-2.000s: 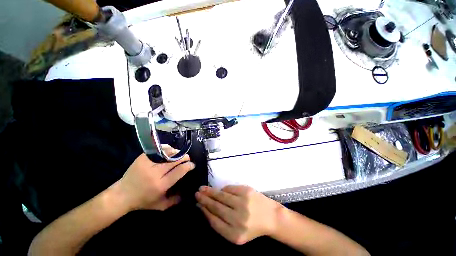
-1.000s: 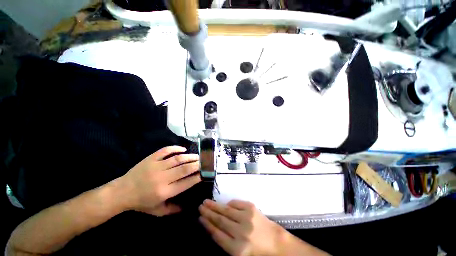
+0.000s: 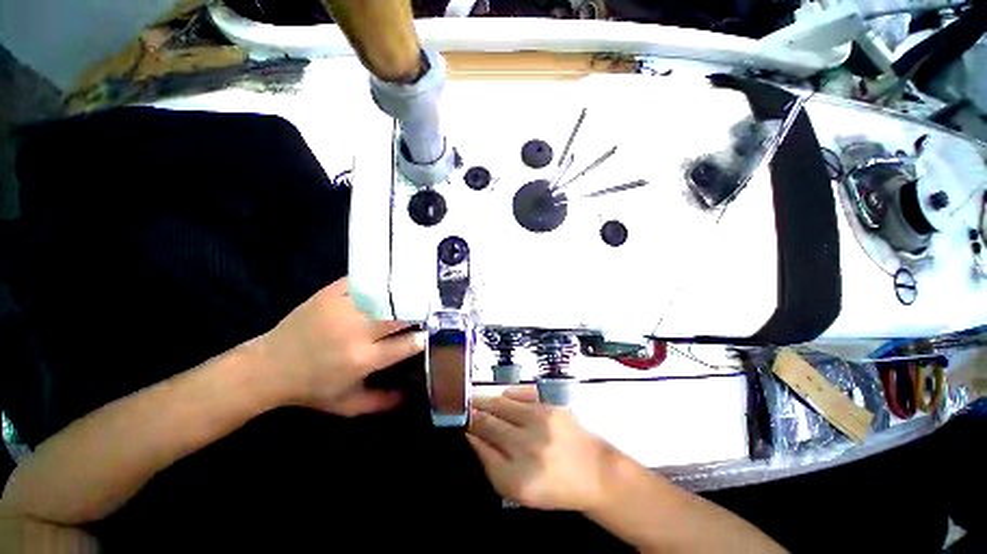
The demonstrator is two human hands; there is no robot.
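Note:
Black cloth covers the left of the table and drapes over the front edge. My left hand lies on it, left of the shiny upright guard, its fingertips partly hidden at the machine head. My right hand is just right of the guard, fingers together at the cloth's right edge. The white sewing machine head hides the needle area. I cannot tell if either hand pinches the cloth.
Thread tension springs stick out from the head's front. Red scissor handles show partly under the head. A wooden strip lies on a clear plastic bag at the right. A wooden-handled rod rises above the head's left end.
The view has shifted, so the head appears further right than at first. My right hand has moved up beside the guard. My left hand has moved slightly up, and its fingertips are more hidden.

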